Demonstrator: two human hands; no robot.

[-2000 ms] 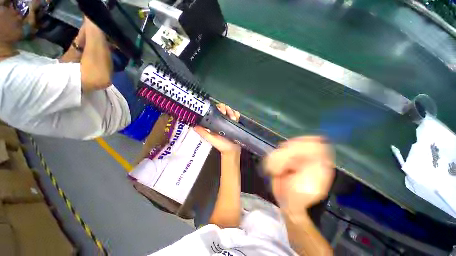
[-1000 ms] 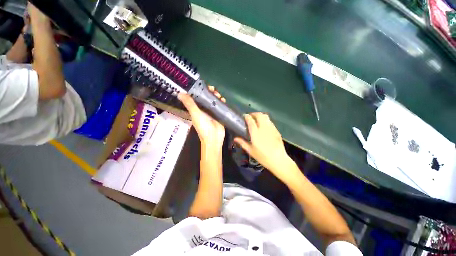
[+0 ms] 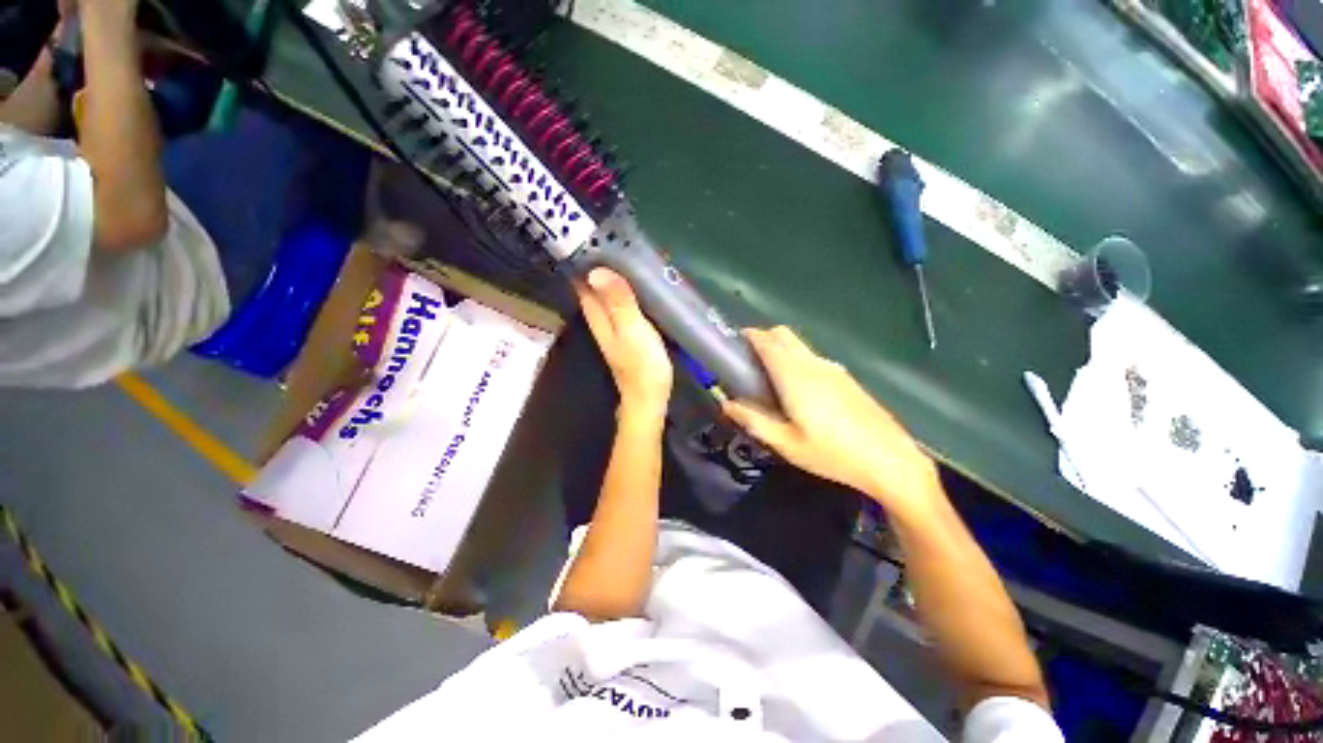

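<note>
A hot-air styling brush is held diagonally over the bench's front edge. Its grey handle (image 3: 682,309) runs down to the right, and its silver bristle barrel (image 3: 501,138), with black and magenta bristles, points to the upper left. My left hand (image 3: 621,331) holds the handle just below the barrel; its fingers are partly hidden behind the handle. My right hand (image 3: 813,411) grips the handle's lower end. A blue-and-black hand screwdriver (image 3: 905,218) lies on the bench to the right, its thin shaft towards me.
White paper (image 3: 1146,479) with small screw piles lies right, beside a clear cup (image 3: 1114,272) and a thin white stick (image 3: 1042,402). A carton (image 3: 501,309) holds a white and purple printed box (image 3: 421,421) below left. A neighbouring worker (image 3: 102,261) is at left.
The blue screwdriver has been put down on the bench since the oldest frame. My right hand has taken hold of the handle's end. The brush has since turned, with its magenta bristles now facing the bench.
</note>
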